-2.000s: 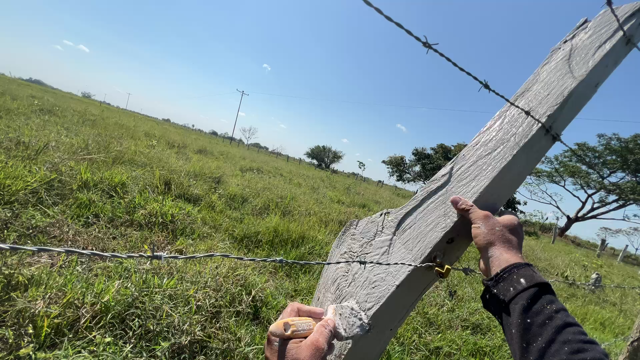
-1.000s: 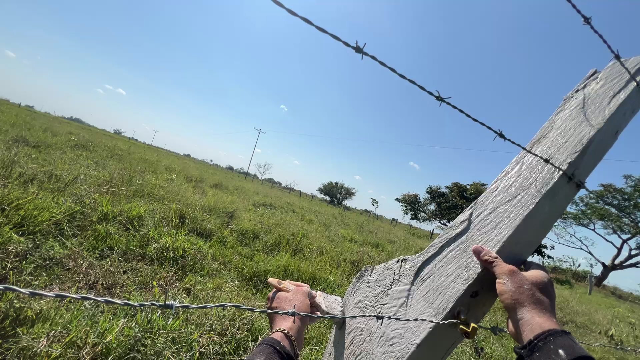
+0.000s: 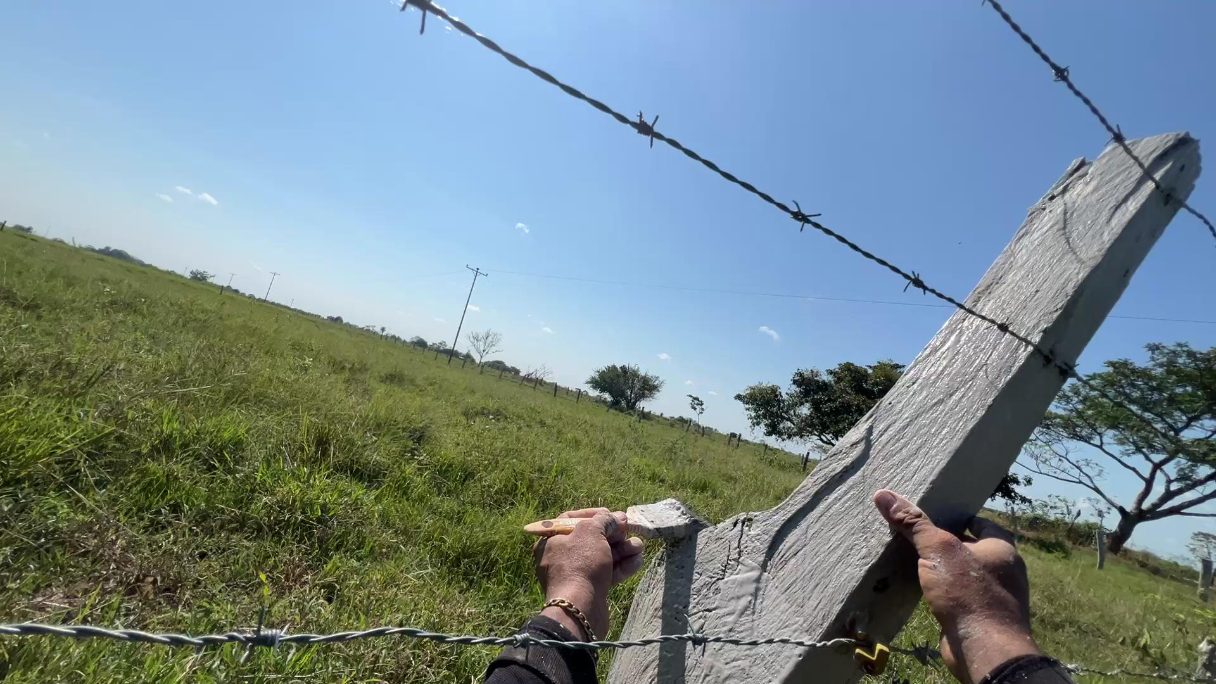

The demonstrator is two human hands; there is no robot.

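My left hand (image 3: 581, 562), with a chain bracelet at the wrist, grips a paintbrush (image 3: 556, 524) by its wooden handle. The brush's pale, paint-covered bristles touch the upper left corner of the wide lower part of a wooden fence post (image 3: 855, 494). The post is coated in light grey paint and looks tilted in view. My right hand (image 3: 969, 579) holds the post's right edge, thumb on the front face; its other fingers are partly hidden behind. A yellow fastener (image 3: 870, 655) sits on the post where the lower barbed wire crosses, below and left of my right hand.
A lower barbed wire (image 3: 380, 635) runs in front of my left forearm and across the post. The middle barbed wire (image 3: 722, 163) and an upper one (image 3: 1061, 74) cross the post higher up. Tall grass (image 3: 313, 475) lies behind, with trees (image 3: 1140, 437) and a utility pole (image 3: 465, 313) farther off.
My left hand and the brush have moved from the post's lower front face up to its left corner. My right hand stays on the post's edge. The view has shifted, showing the post's top.
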